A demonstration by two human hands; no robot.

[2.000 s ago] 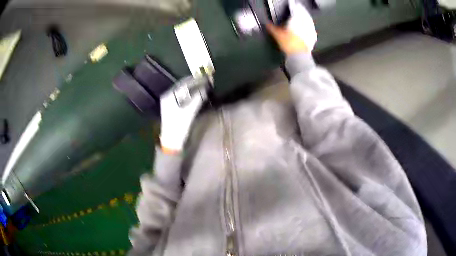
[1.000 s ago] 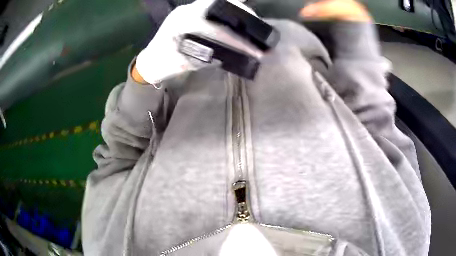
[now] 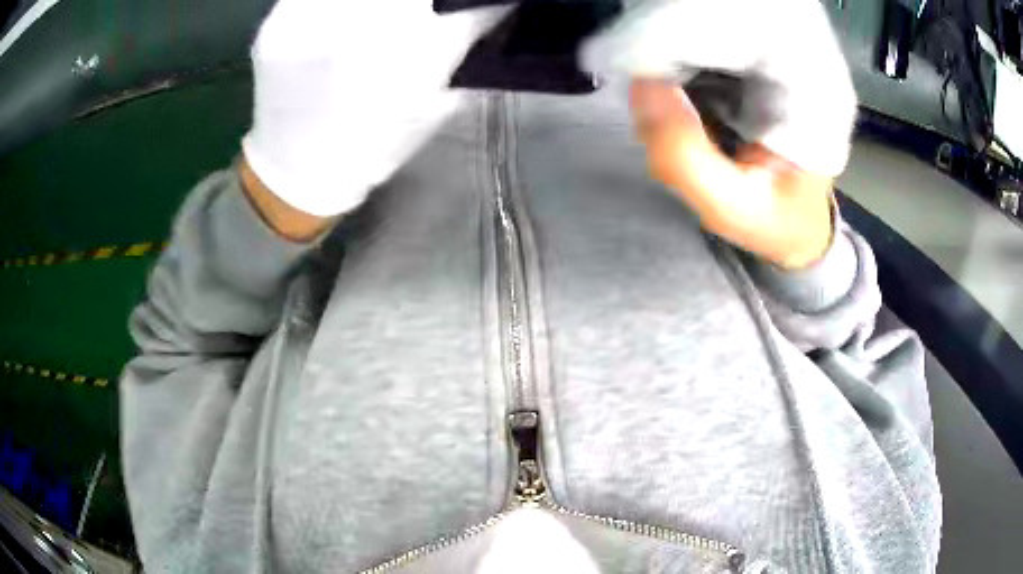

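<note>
My left hand (image 3: 348, 95), in a white glove, is at the upper left of the view and holds a black oblong unit (image 3: 533, 51) in front of my chest. The top of the unit and of both hands is cut off by the upper edge. My right hand (image 3: 746, 107), in a white glove with bare thumb, is at the unit's right end and is blurred. Its fingertips seem to touch the unit. A dark patch shows between its thumb and glove; I cannot tell what it is.
A black object (image 3: 894, 43) lies on the dark green bench at the upper right. Dark cables (image 3: 982, 168) show at the right edge. The green floor (image 3: 67, 314) with yellow-black tape is at the left, with blue items (image 3: 28, 477) at the lower left.
My right hand has come from the bench to the black unit in front of my chest. My left hand first left the bench with two black units, then rose slightly towards the top edge.
</note>
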